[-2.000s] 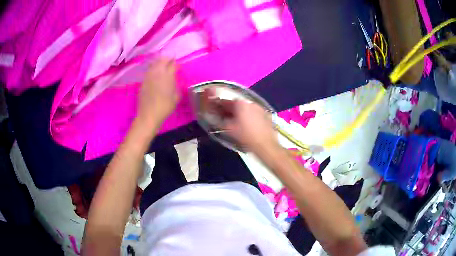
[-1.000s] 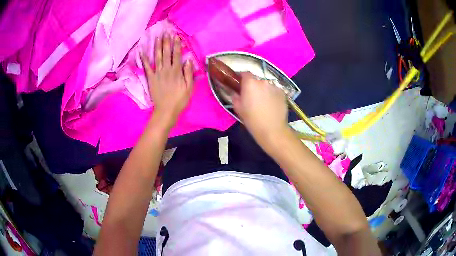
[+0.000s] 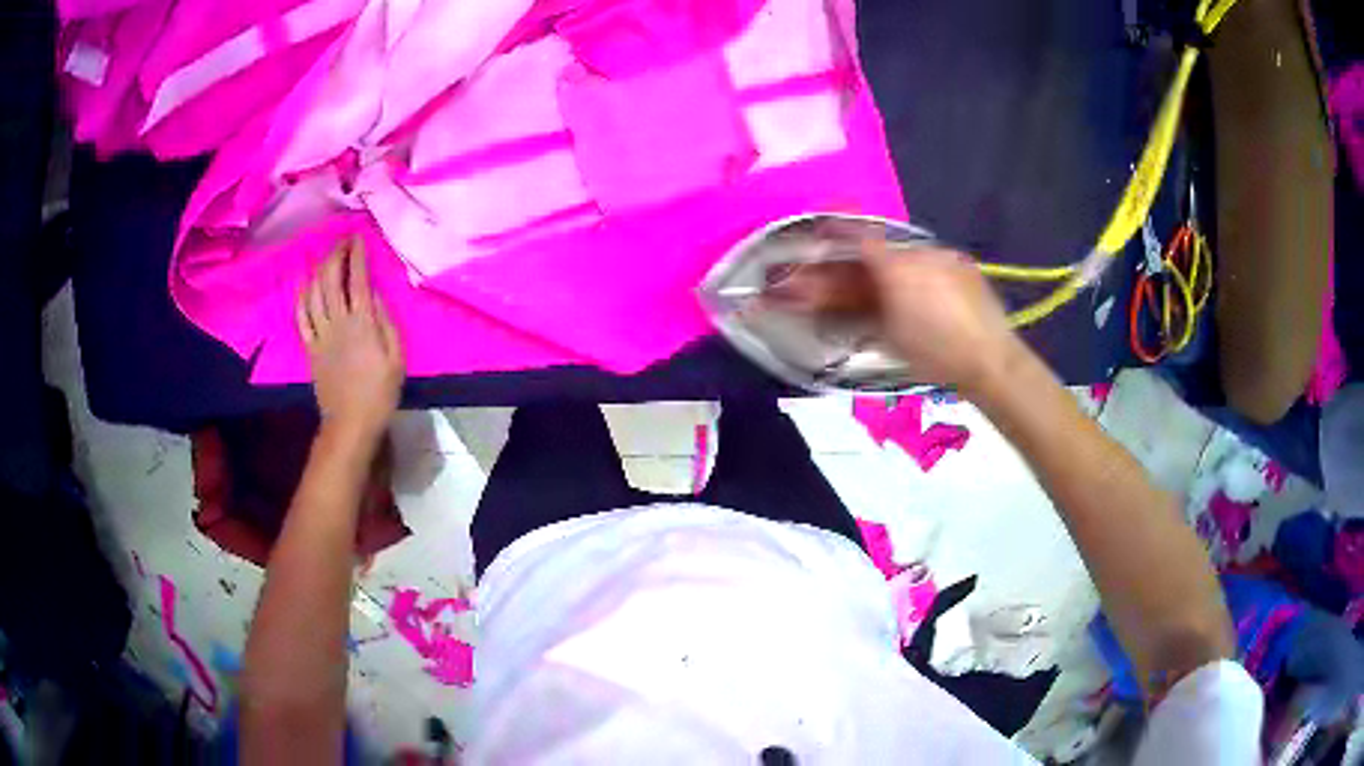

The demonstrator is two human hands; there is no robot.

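A bright pink garment piece point(image 3: 509, 299) lies on the dark navy table, with pale pink areas and a squarish pink patch point(image 3: 654, 138) on it. My left hand point(image 3: 352, 341) rests on the cloth near its front left edge, fingers slightly spread, gripping nothing visible. My right hand point(image 3: 931, 307) holds the silver iron point(image 3: 763, 332) by its red-brown handle; both are blurred. The iron's tip is at the cloth's right front corner and its body is over the navy table. Whether its sole touches the cloth cannot be told.
Yellow hoses point(image 3: 1143, 187) run from the iron to the upper right. Scissors with orange and yellow loops point(image 3: 1164, 307) lie beside a long brown form point(image 3: 1264, 225). More bunched pink cloth point(image 3: 210, 90) is at the far left. A dark red thing point(image 3: 247, 486) stands below the table's front edge.
My left hand has moved left and down to the cloth's front left. My right hand has moved the iron right and slightly down. The pale folds under my left hand now lie flatter and uncovered.
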